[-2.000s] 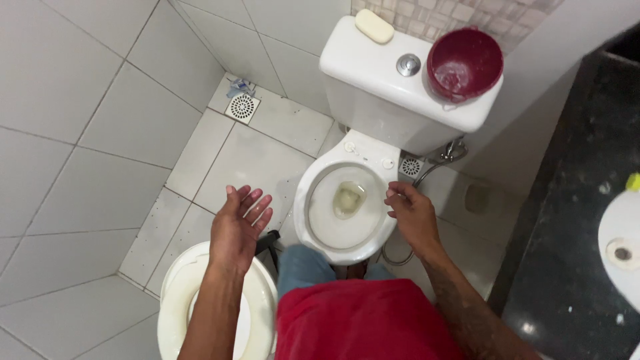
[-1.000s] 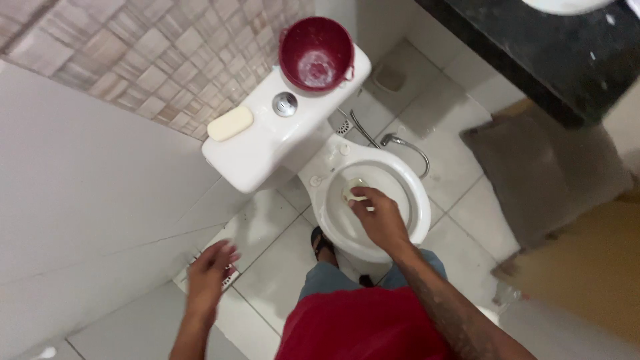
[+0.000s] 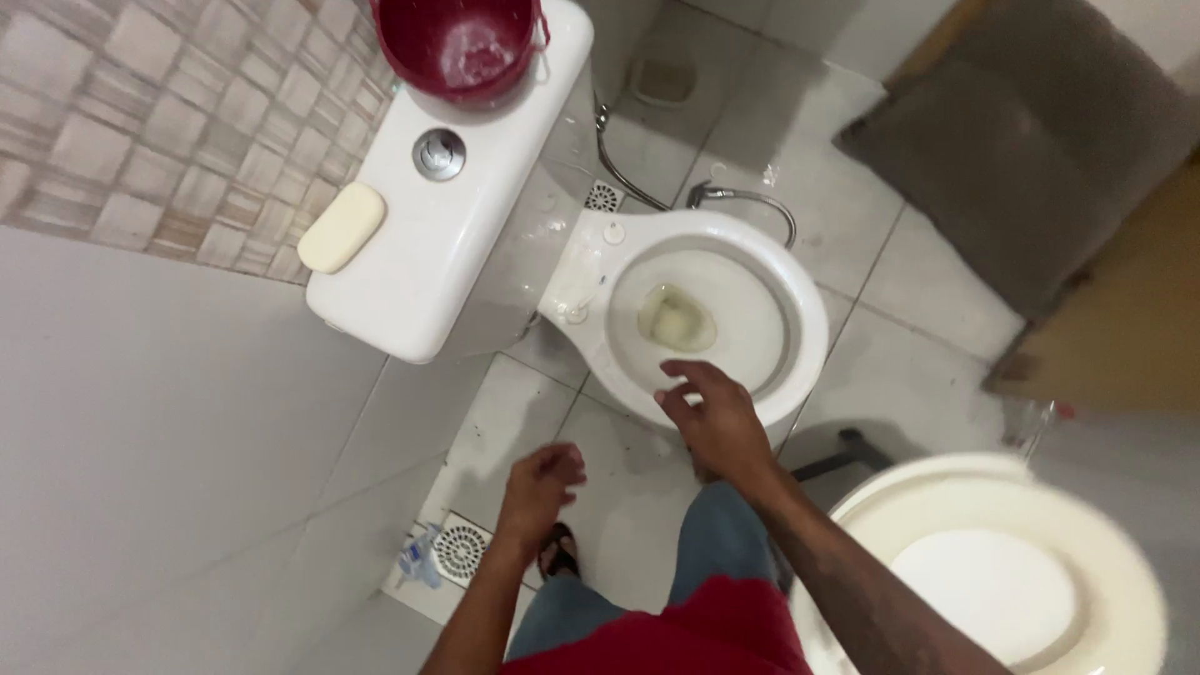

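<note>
My right hand (image 3: 717, 417) is over the near rim of a white toilet bowl (image 3: 806, 328), fingers curled and apart, holding nothing. Yellowish water (image 3: 675, 319) lies in the bowl, which has no seat fitted. My left hand (image 3: 544, 492) hangs over the floor tiles to the left of the bowl, its fingers loosely bent and nothing seen in it. On the white cistern lid (image 3: 469, 216) are a pale yellow bar of soap (image 3: 342, 228), a round chrome flush button (image 3: 439, 154) and a dark red plastic bowl (image 3: 459, 47).
A cream toilet seat (image 3: 1116, 581) is at the lower right. Behind the bowl runs a metal spray hose (image 3: 773, 202). A round floor drain (image 3: 461, 551) is at the lower left beside crumpled plastic (image 3: 419, 558). A grey mat (image 3: 994, 169) is at the upper right.
My right hand, over the middle of the bowl one second ago, is now over its near rim. The view has turned and shifted strongly, bringing the cream seat back into sight.
</note>
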